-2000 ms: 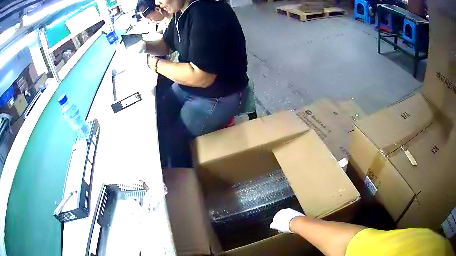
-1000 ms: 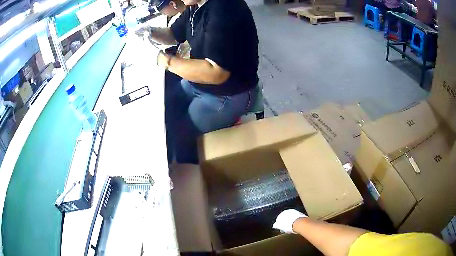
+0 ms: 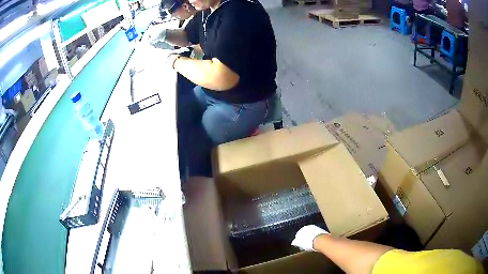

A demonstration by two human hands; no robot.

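Note:
An open brown carton [image 3: 267,152] stands beside the bench with its flaps up. Dark, shiny bubble-wrapped parts [image 3: 275,211] lie inside it. My right hand [image 3: 307,237], in a white glove, is at the carton's near right part, over the dark inside. Its fingers point down and are partly hidden, so I cannot tell whether they hold anything. My left hand is not in the picture. A long open black housing [image 3: 109,227] lies nearest on the white bench, cut off by the lower edge.
A second long black housing [image 3: 92,182] and a water bottle [image 3: 85,115] are by the green belt [image 3: 40,198]. A small black frame [image 3: 144,103] lies further along. A person in black [image 3: 243,53] sits at the bench. Closed cartons [image 3: 428,139] stand at right.
The view has shifted slightly since the oldest frame. The seated person's hands have moved, and the dark piece near them no longer shows. My right hand stays at the same place in the carton.

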